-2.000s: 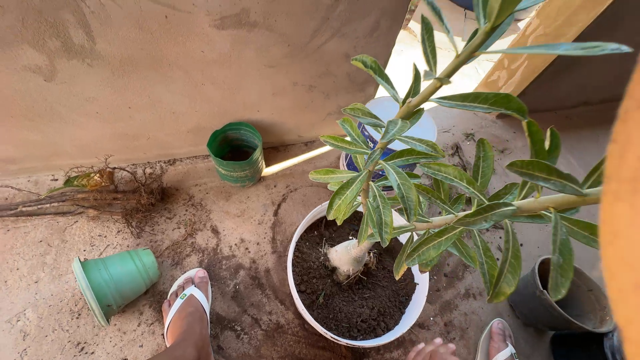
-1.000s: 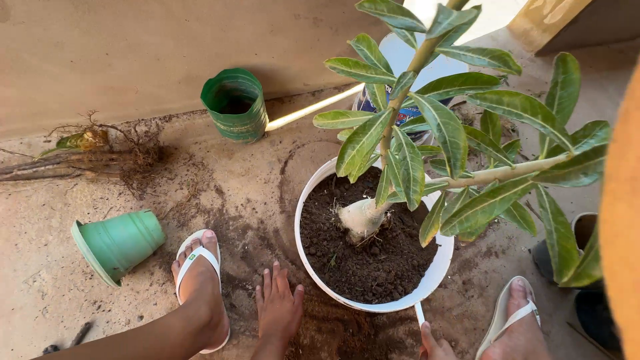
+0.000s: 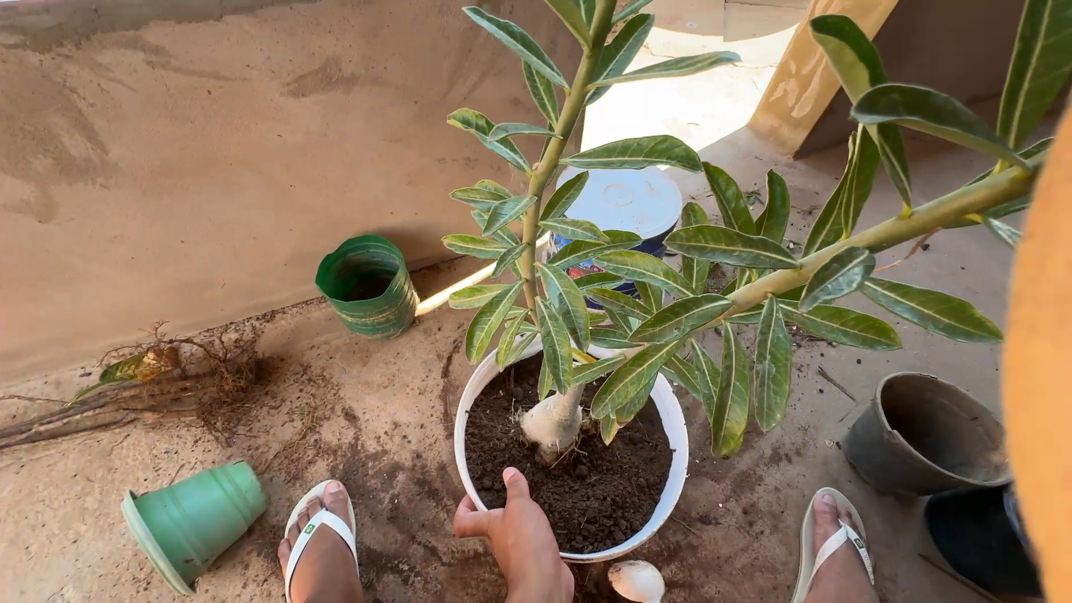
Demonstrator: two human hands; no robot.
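Note:
A plant with a swollen pale stem base [image 3: 554, 423] and long green leaves stands in dark soil [image 3: 624, 473] in a round white pot [image 3: 680, 452]. My left hand [image 3: 519, 536] comes up from the bottom edge and grips the pot's near left rim, its thumb over the rim and other fingers outside. Leaves and branches spread above the pot and hide part of its far rim. A rounded white object [image 3: 636, 581], cut off by the bottom edge, lies just below the near rim; its kind is unclear. My right hand is out of view.
A cut green plastic container [image 3: 368, 289] stands by the wall, left of a lidded bucket [image 3: 624, 205]. Uprooted stems with roots [image 3: 167, 385] and a tipped green pot [image 3: 197, 519] lie left. Dark pots [image 3: 930, 431] stand right. My sandalled feet [image 3: 322, 544] flank the white pot.
My left hand has moved from the floor left of the pot onto its rim. My right hand, by the pot's near right side one second ago, has gone out of view.

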